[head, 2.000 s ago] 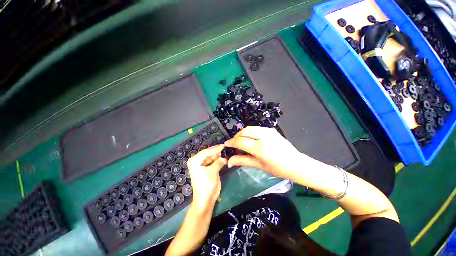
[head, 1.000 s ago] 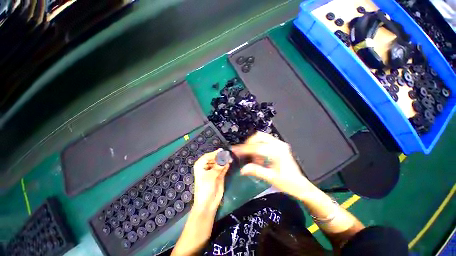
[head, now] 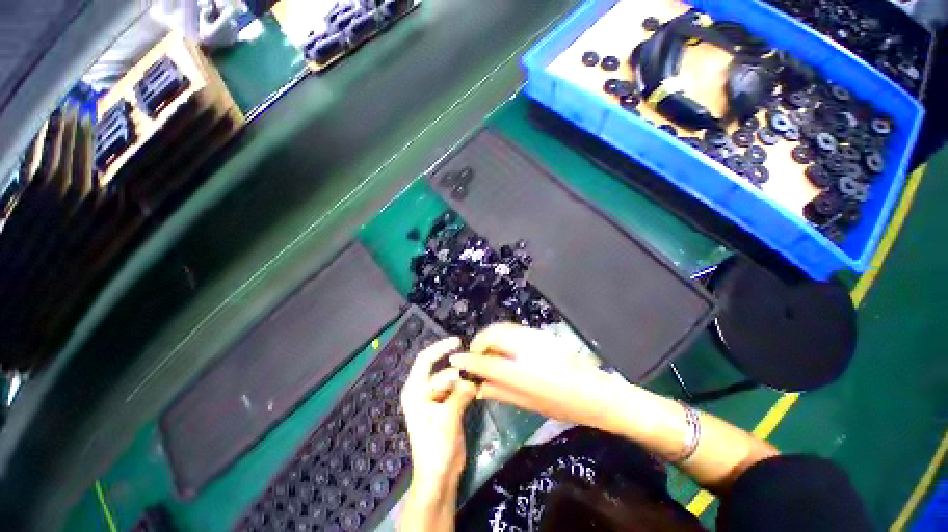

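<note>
My left hand (head: 435, 407) and my right hand (head: 525, 366) meet in front of my body, fingertips together. Between them they hold a small round black part (head: 465, 371), mostly hidden by the fingers. A heap of small black plastic fittings (head: 473, 275) lies just beyond my hands. The filled tray (head: 348, 457), with rows of round black parts, is left of and below my left hand.
An empty dark tray (head: 281, 364) lies behind the filled one. A side tray (head: 582, 260) holds several round parts at its far end. A blue bin (head: 686, 156) holds round parts and a black strapped device. A round black stool (head: 787, 320) stands at right. Racked trays show upper left.
The view has turned, bringing racks into the upper left and the blue bin further left. My right hand, apart from the left one second ago, is back against it at the round part.
</note>
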